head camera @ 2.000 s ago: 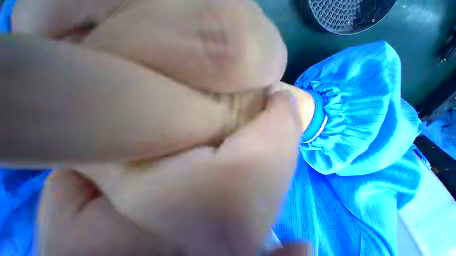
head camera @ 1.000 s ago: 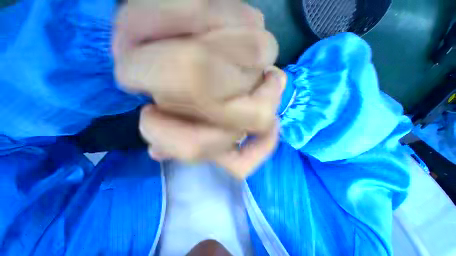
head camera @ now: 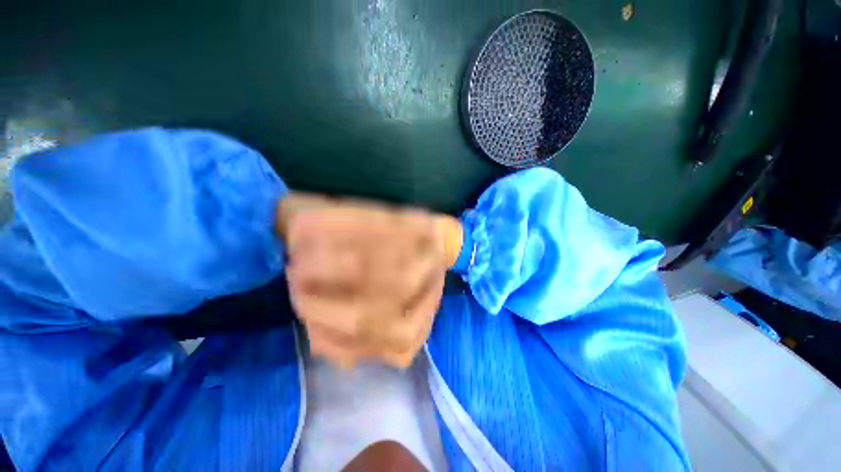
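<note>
My left hand [head camera: 318,253] and my right hand [head camera: 406,277] are clasped together in front of my chest, in the middle of the head view. They are blurred, and the border between them is hard to tell. No tool or part shows in them; whether something small is between the palms is hidden. The round grey screw dish [head camera: 507,92] lies flat on the dark green bench [head camera: 230,64], beyond my hands and to the right. Its left side shows a grid of holes; its right side is dark with small specks.
A long black object [head camera: 738,83] lies on the bench at the upper right. A dark edge with a yellow mark [head camera: 748,206] runs along the right. Another blue sleeve [head camera: 784,267] shows at the far right, above a white surface [head camera: 738,369].
The clasped hands look smaller and lower, farther from the camera and nearer my chest. The whole dish and more of the bench have come into view.
</note>
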